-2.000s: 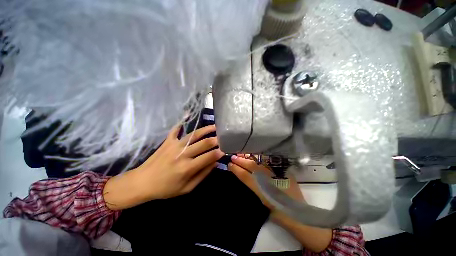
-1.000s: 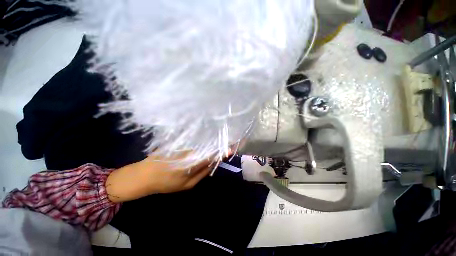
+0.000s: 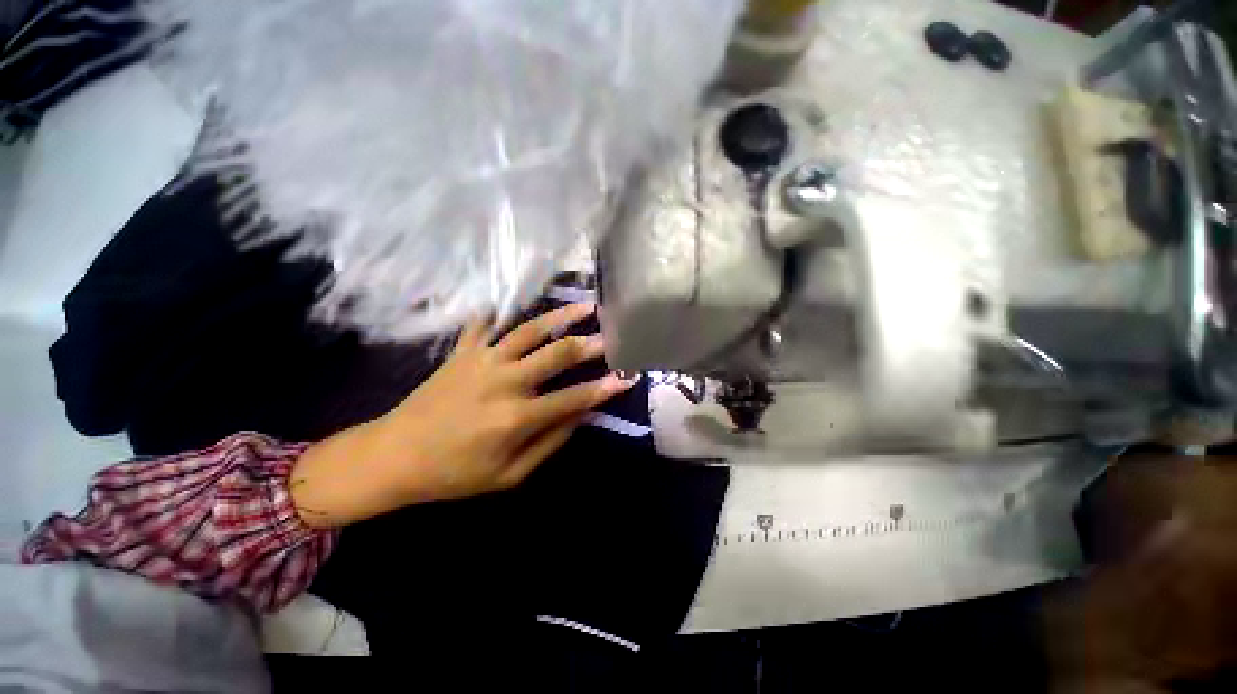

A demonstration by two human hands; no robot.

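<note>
A dark garment panel with white lines lies on the sewing table and reaches under the machine head. My left hand lies flat on it, palm down and fingers spread, with the fingertips beside the presser foot. A short white strip shows just below the fingertips. My right hand is a brownish blur at the lower right edge; its fingers and anything in them cannot be made out. The white machine head hides part of the needle area.
A fluffy white tuft covers much of the upper left and part of the panel. A printed ruler runs along the table's front. Two small black oval pieces sit on the machine head. Dark cloth with white lines lies at the upper left.
My right hand has left the needle area, where it was two seconds ago, and now shows blurred at the lower right. My left hand stays on the panel. The view has shifted and the tuft has swung.
</note>
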